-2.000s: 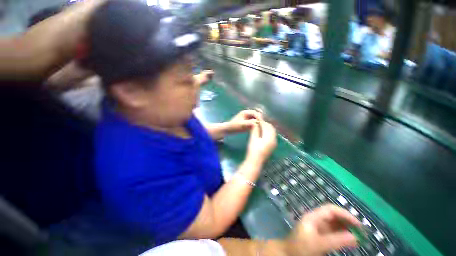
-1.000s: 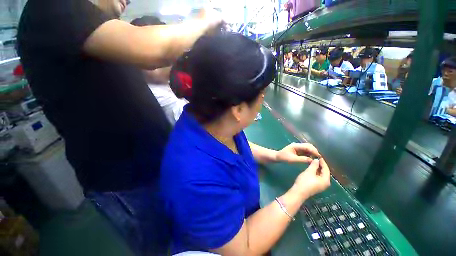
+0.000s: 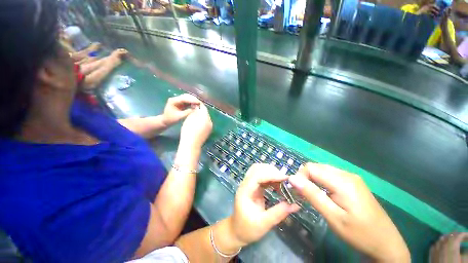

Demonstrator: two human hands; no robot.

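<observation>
My left hand (image 3: 256,208), bare with a bracelet at the wrist, pinches a small circuit board (image 3: 287,193) seen edge-on as thin dark and pale lines. My right hand (image 3: 349,205) touches its upper end with thumb and fingertips. Whether it is one board or two held together I cannot tell. Both hands are above the near part of a clear blister tray (image 3: 218,175) with rows of small dark modules (image 3: 246,145), several with white squares. The hands hide part of the tray.
A neighbour in blue (image 3: 82,190) sits at the left, hands raised behind the tray. Another person's hand (image 3: 449,249) shows at the lower right edge. A green post (image 3: 246,61) stands behind the tray by the raised green edge (image 3: 328,159). A dark conveyor (image 3: 359,120) runs beyond, with people across it.
The view has swung right and down. Both my hands are now in view, with a board between them; one second ago neither showed. Earlier, one hand held a green piece over the tray.
</observation>
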